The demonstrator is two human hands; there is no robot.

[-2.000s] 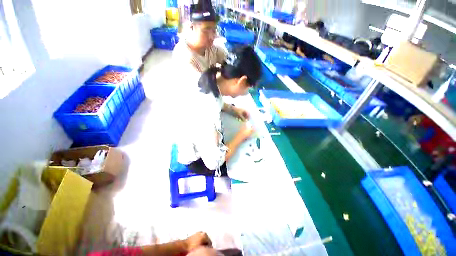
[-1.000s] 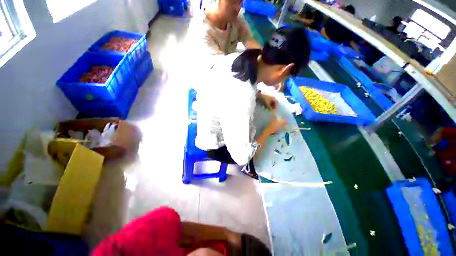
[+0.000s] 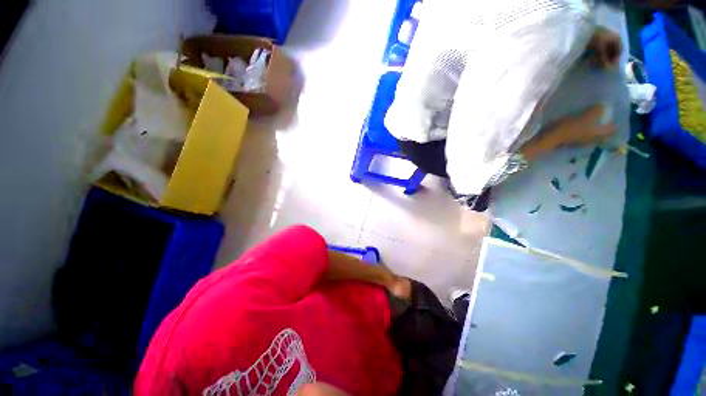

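Note:
My left hand [image 3: 399,288] rests at the dark trousers on my lap, at the end of my red sleeve. It is small and blurred, with its fingers hidden. My right hand is not in view. A small skin-toned patch at the bottom edge cannot be made out. The pale grey table sheet [image 3: 534,317] lies to the right, with small dark green tears and cream tape strips [image 3: 553,257] across it. Small whitish parts [image 3: 506,392] show at its bottom edge. Small pale yellow pieces [image 3: 654,309] lie on the dark green belt [image 3: 673,255].
A coworker in white [image 3: 503,85] sits at the table on a blue stool [image 3: 379,131], arms over the sheet. A blue tray [image 3: 664,100] holds yellow pieces. Left are an open yellow box [image 3: 205,147], a brown box [image 3: 267,77] and a blue bin [image 3: 178,271].
The view has swung down and left. The coworker, boxes and stool now sit higher and further right. More of my red shirt and lap shows. The far coworker and pink-filled bins have left the picture.

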